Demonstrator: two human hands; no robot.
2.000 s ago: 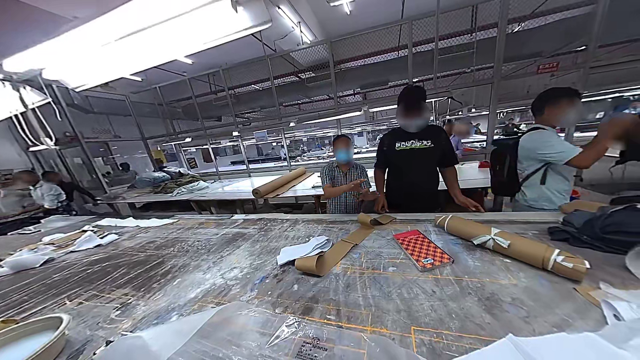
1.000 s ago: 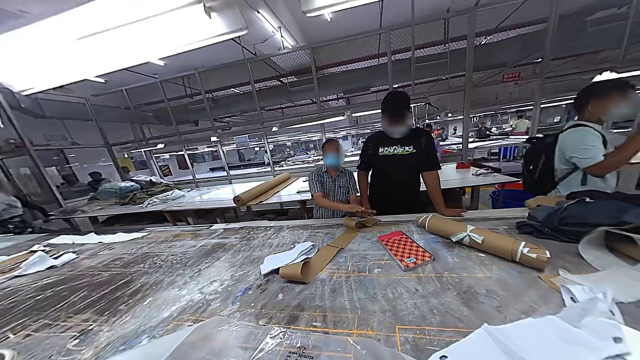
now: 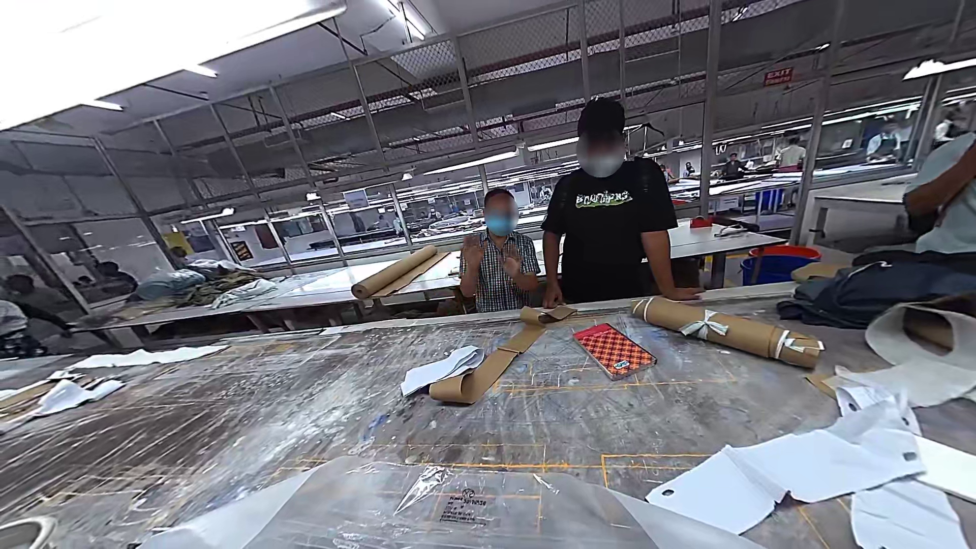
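Neither my left hand nor my right hand shows in the head view. Nearest to me, at the bottom middle, lies a clear plastic sheet [image 3: 488,503] bearing printing. White paper pieces with punched holes [image 3: 808,465] lie at the lower right. Farther across the table, a brown paper strip [image 3: 496,370] curls beside folded white paper [image 3: 442,367]. Right of the strip is a red and orange checked book or pad [image 3: 614,351]. A brown paper roll [image 3: 724,332] tied with white strips rests near the far edge.
The worn table [image 3: 305,412] fills the foreground. Two people stand at its far side, one with both hands raised. Dark fabric [image 3: 877,286] and a curled pale sheet [image 3: 907,343] lie at right. Behind are another brown roll [image 3: 396,272] and a blue bin [image 3: 770,267].
The masked co-worker in the checked shirt has raised both hands from near the table. The view has shifted. The objects on the table show no plain change.
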